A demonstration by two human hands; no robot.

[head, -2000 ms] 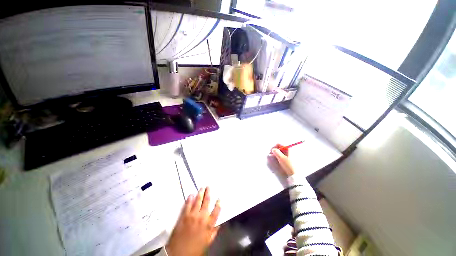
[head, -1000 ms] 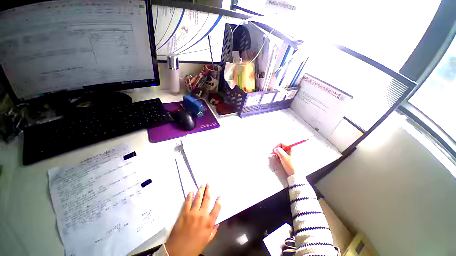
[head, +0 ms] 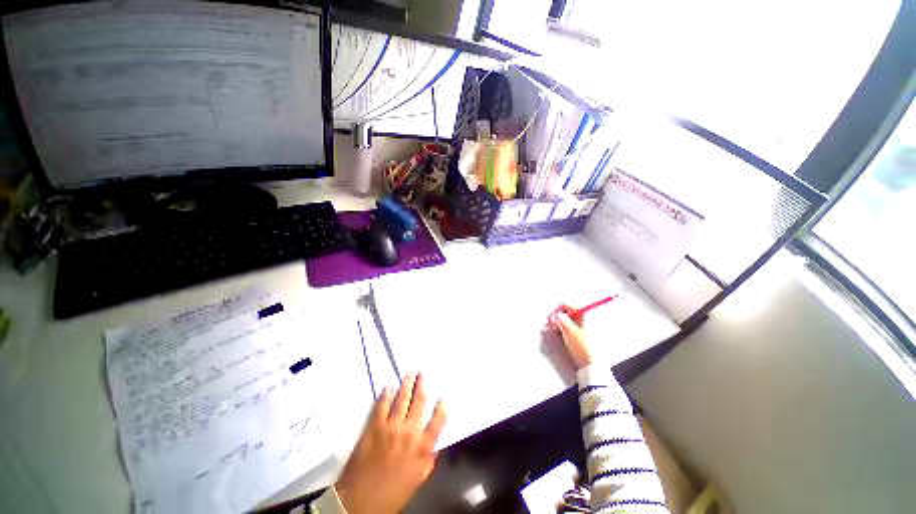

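My right hand (head: 569, 333) holds a red pen (head: 595, 306) with its tip down on the overexposed white sheets (head: 462, 341). Any writing there is too bright to tell. My left hand (head: 397, 442) lies flat with fingers apart at the near left edge of these sheets, holding nothing. Grey edge lines run up from its fingertips. A printed sheet (head: 191, 402) with handwriting low on it and two black blots lies to the left.
A black mouse (head: 376, 245) and a blue stapler-like object (head: 396, 218) sit on a purple pad (head: 331, 265). A keyboard (head: 191, 251) lies below the monitor (head: 171, 100). A file rack (head: 532, 218) stands behind, a notice sheet (head: 643, 226) leans right.
The view has shifted slightly. My right hand stays at nearly the same place on the sheets, still with the pen. My left hand has not visibly moved.
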